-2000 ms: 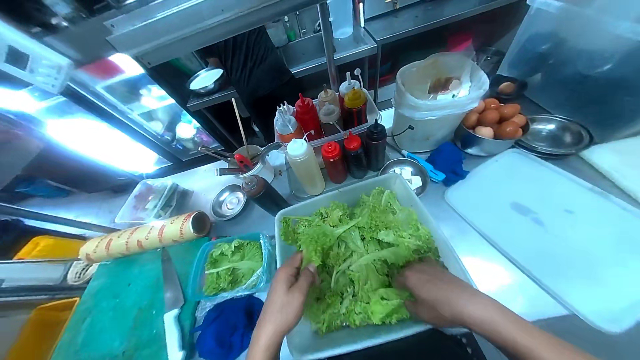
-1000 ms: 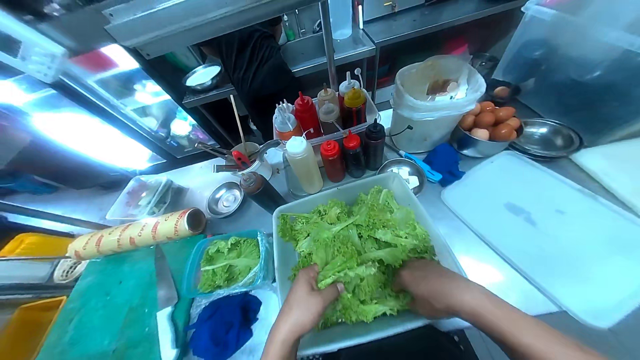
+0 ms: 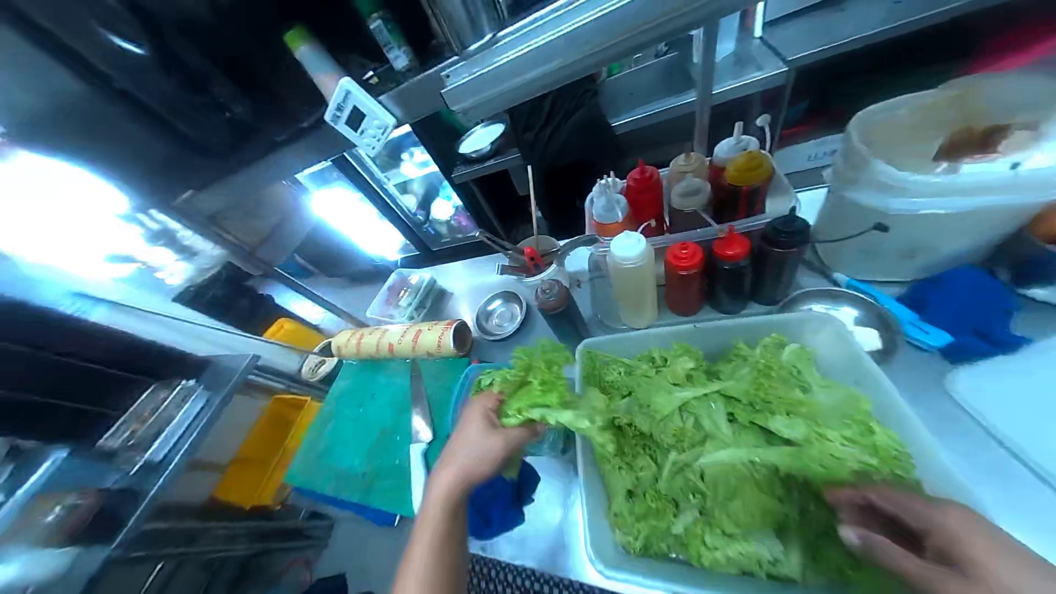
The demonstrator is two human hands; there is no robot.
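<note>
My left hand (image 3: 483,441) grips a bunch of green lettuce leaves (image 3: 536,384) above the small teal-rimmed container (image 3: 462,396), left of the large tub. That bunch covers most of the small container. The large pale plastic tub (image 3: 585,495) holds a heap of loose lettuce (image 3: 701,445). Over the heap's right side, my right hand (image 3: 887,524) is blurred, with its fingers at the leaves; whether it holds any is unclear. A blue cloth (image 3: 502,503) lies below my left hand.
A white-handled knife (image 3: 420,412) rests on a green cutting board (image 3: 367,433), below a roll of wrap (image 3: 400,340). Squeeze bottles (image 3: 634,280) stand behind the tub. A metal bowl (image 3: 841,313), a blue-handled tool (image 3: 895,313) and a lined bucket (image 3: 891,223) are at the right.
My left hand has moved left out of the large tub, with lettuce in it, to above the small container. My right hand stays at the heap's right side. The view has shifted left.
</note>
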